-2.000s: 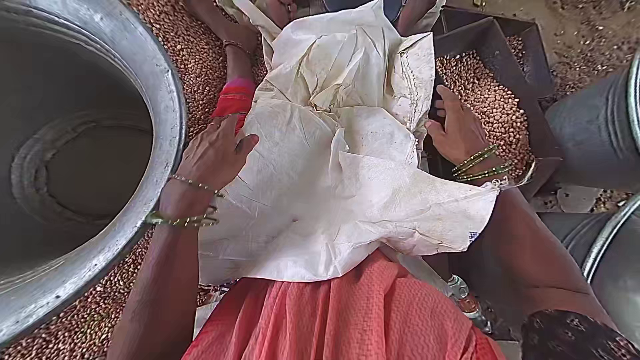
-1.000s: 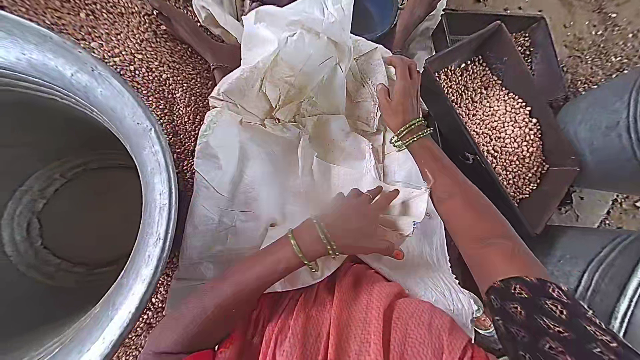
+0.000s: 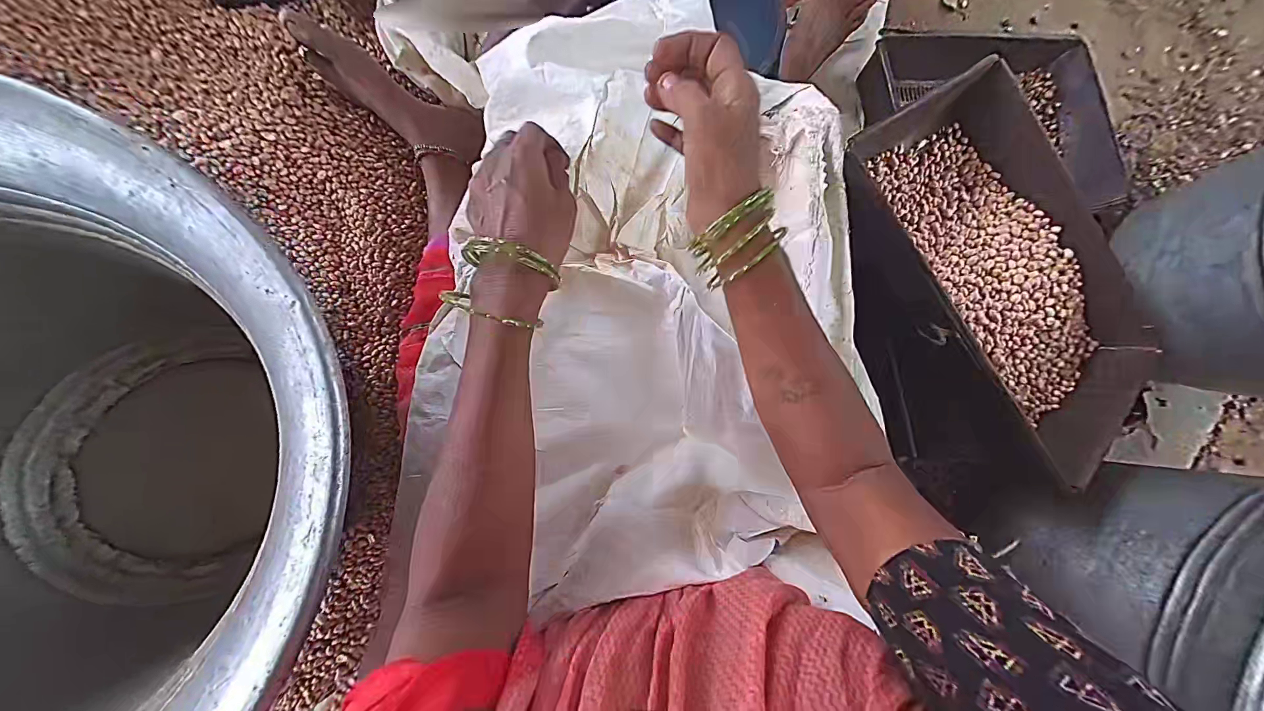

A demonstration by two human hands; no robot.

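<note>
A creased white sheet, seemingly woven sack cloth (image 3: 632,395), lies over my lap and legs. Over its upper left part is my left hand (image 3: 523,193), its fingers curled down with the back of the hand up; whether they pinch the cloth is hidden. My right hand (image 3: 706,109) is near the sheet's top, raised with the fingers bent and some space between them, and nothing shows in it. Green bangles circle both wrists.
A large round metal pot (image 3: 311,395) stands at the left. Reddish-brown nuts or beans (image 3: 237,128) cover the ground behind it. At the right are a dark metal tray (image 3: 1116,375) of similar pieces, a second tray (image 3: 1086,109) and metal vessels (image 3: 1096,573). My bare foot (image 3: 375,89) is at upper left.
My left hand has moved from the lower middle of the sheet to its upper left. My right hand has come up off the sheet's right side. The sheet lies flatter over my lap.
</note>
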